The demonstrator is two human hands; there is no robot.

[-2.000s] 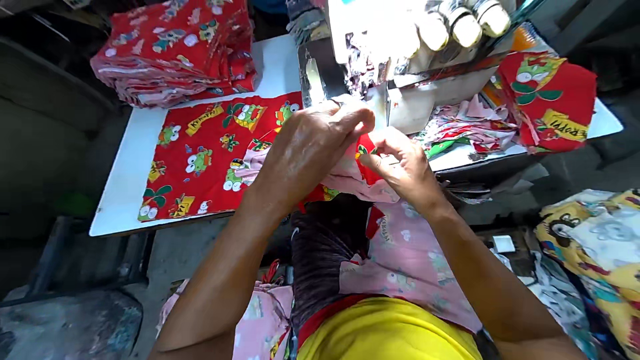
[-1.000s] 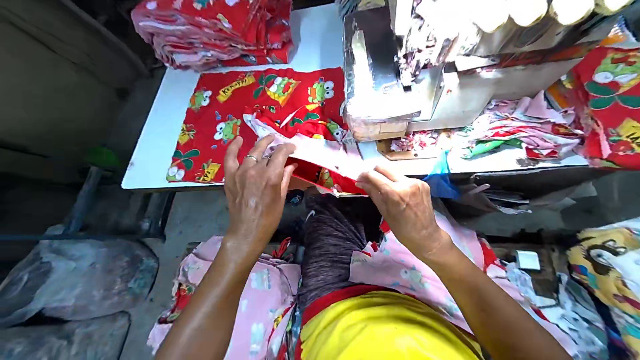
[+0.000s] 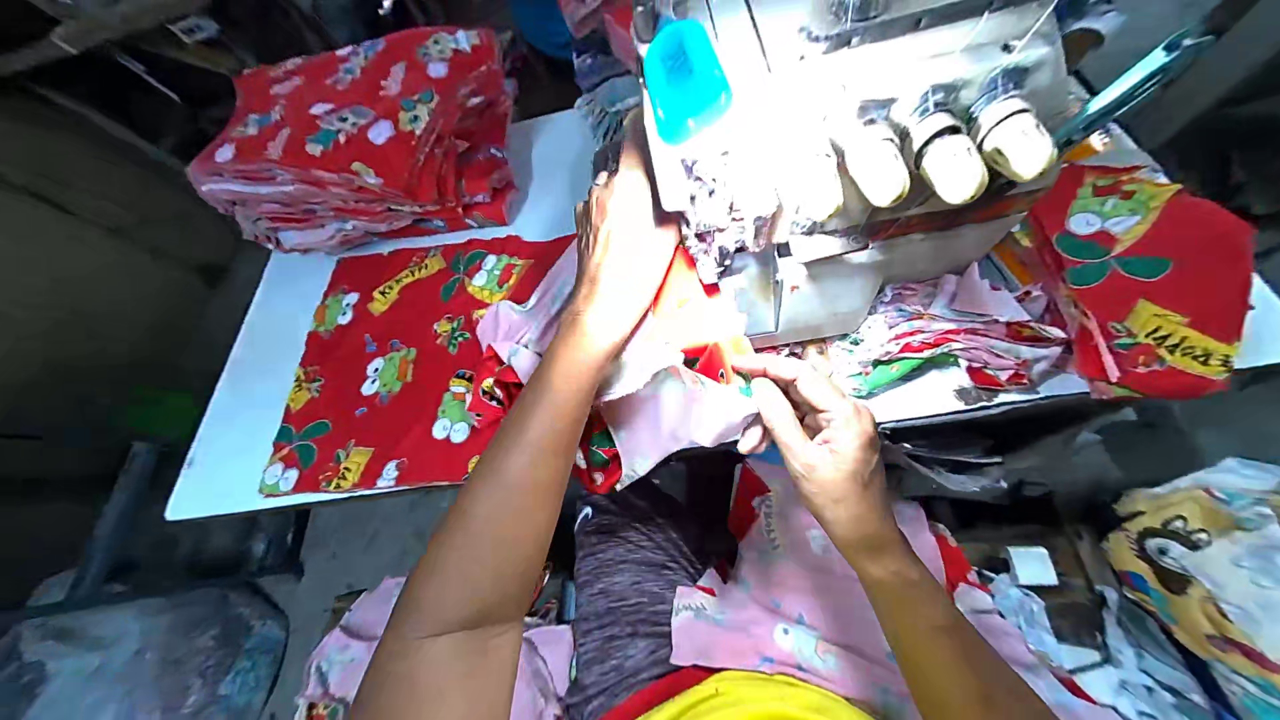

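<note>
My left hand lies at the left side of the sewing machine, over pink and red cloth; its fingertips are partly hidden behind the machine. With thumb and fingers, my right hand pinches the edge of a pink fabric piece just below the machine's front. Red printed cloth shows under and beside that piece. To the left, a flat red printed fabric panel with frog figures lies on the white table.
A stack of folded red fabric stands at the table's back left. Fabric scraps and a red printed piece lie right of the machine. The white table's edge runs along the near left. Pink cloth drapes over the lap.
My left hand has moved from the cloth in front of the machine up to the machine's left side. The cloth that both hands stretched flat is now bunched under the machine's front.
</note>
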